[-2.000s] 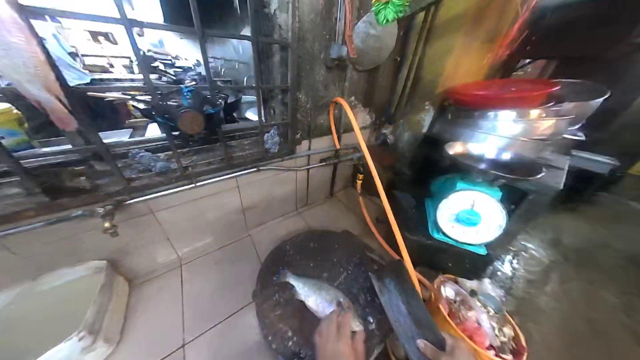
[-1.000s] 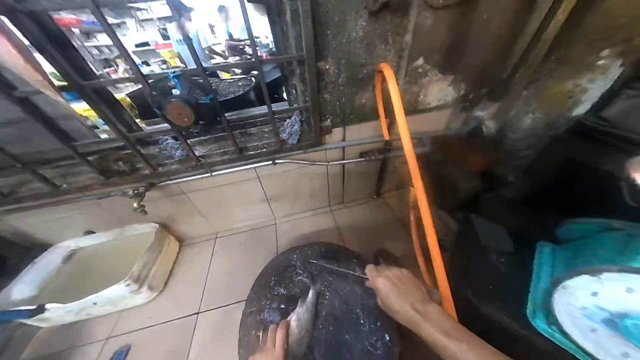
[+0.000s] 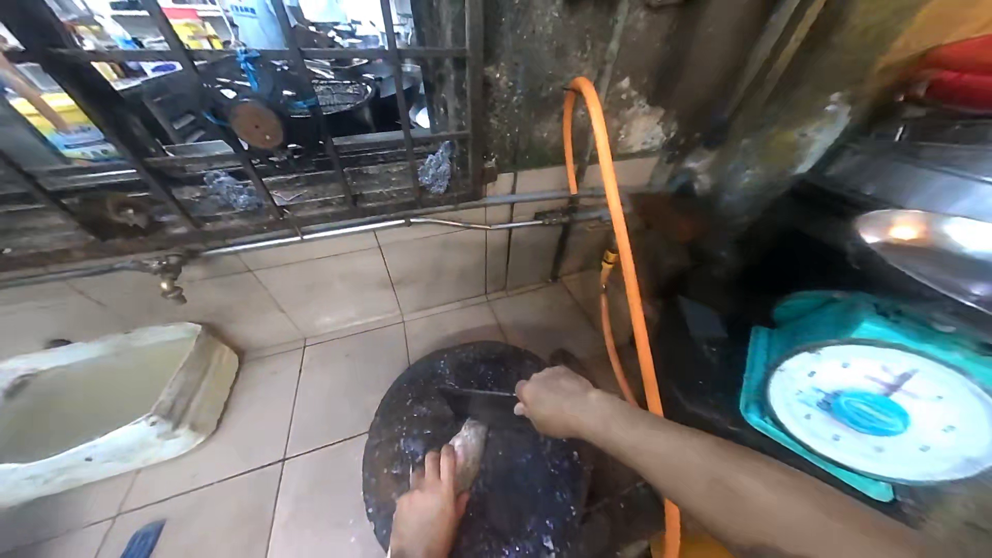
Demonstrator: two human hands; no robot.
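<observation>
A small silvery fish (image 3: 470, 446) lies on a round dark chopping block (image 3: 527, 496) at the lower middle. Fingers of my left hand (image 3: 431, 496) press on the fish from its left side and hold it against the block. My right hand (image 3: 556, 399) is closed round the handle of a broad dark cleaver (image 3: 484, 403). The blade points left over the block, just beyond the upper end of the fish; whether it touches the fish cannot be told. The fish's lower end is hidden by my left hand.
An orange hose (image 3: 620, 232) arches down beside my right forearm. At right stands a teal dial scale (image 3: 876, 411) with a metal pan (image 3: 938, 248). A white basin (image 3: 209, 372) of cloudy water is at left, below a brass tap (image 3: 170, 279). Behind is a barred window (image 3: 310, 54).
The fish, lying slanted across the block two seconds ago, now points away from me. My right hand has brought the cleaver from beside the block to over it. The view has shifted.
</observation>
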